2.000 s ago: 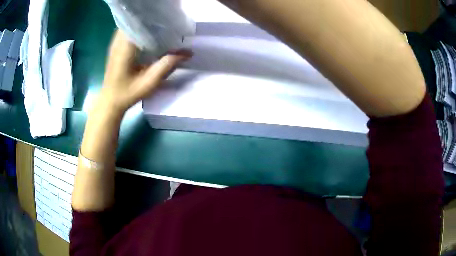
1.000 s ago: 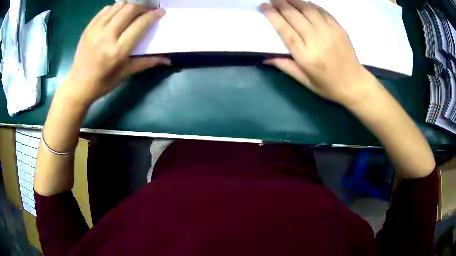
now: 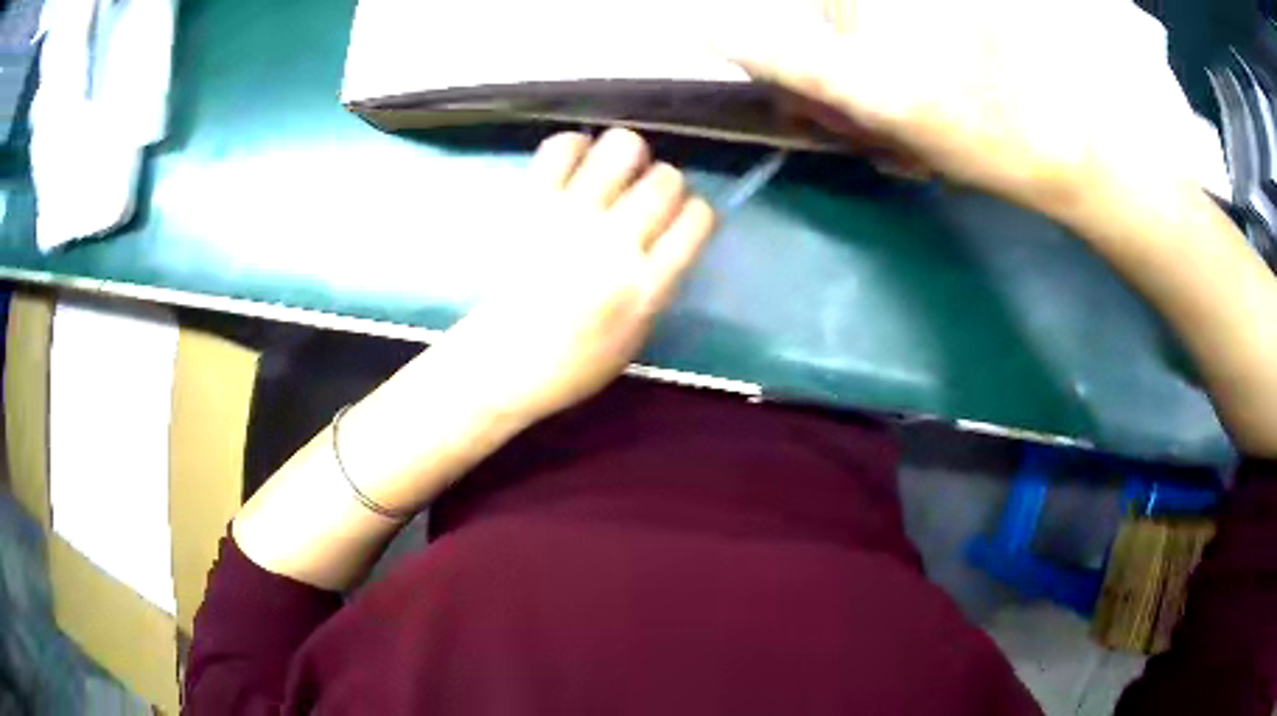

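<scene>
A long carton (image 3: 560, 101) with a white sheet or top panel lies at the top of the view, its dark front side facing me and its far part cut off. My left hand (image 3: 616, 245) is in front of it with curled fingers. A thin clear plastic handle strip (image 3: 754, 182) runs from these fingers to the carton's front edge. My right hand (image 3: 938, 112) lies over the carton's front right part, fingers at its edge. Glare washes out much of this hand and the white surface. The carton's inside is hidden.
White wrapped products (image 3: 98, 140) lie at the bench's left. A stack of folded inserts (image 3: 1246, 133) stands at the right edge. Below the bench are an open carton with a white sheet (image 3: 112, 448) at left and a blue stool or crate (image 3: 1029, 539) at right.
My left hand has left the white-topped carton's left part and moved right and towards me, onto the clear strip. My right hand stays at the front edge. The carton's dark front side shows more.
</scene>
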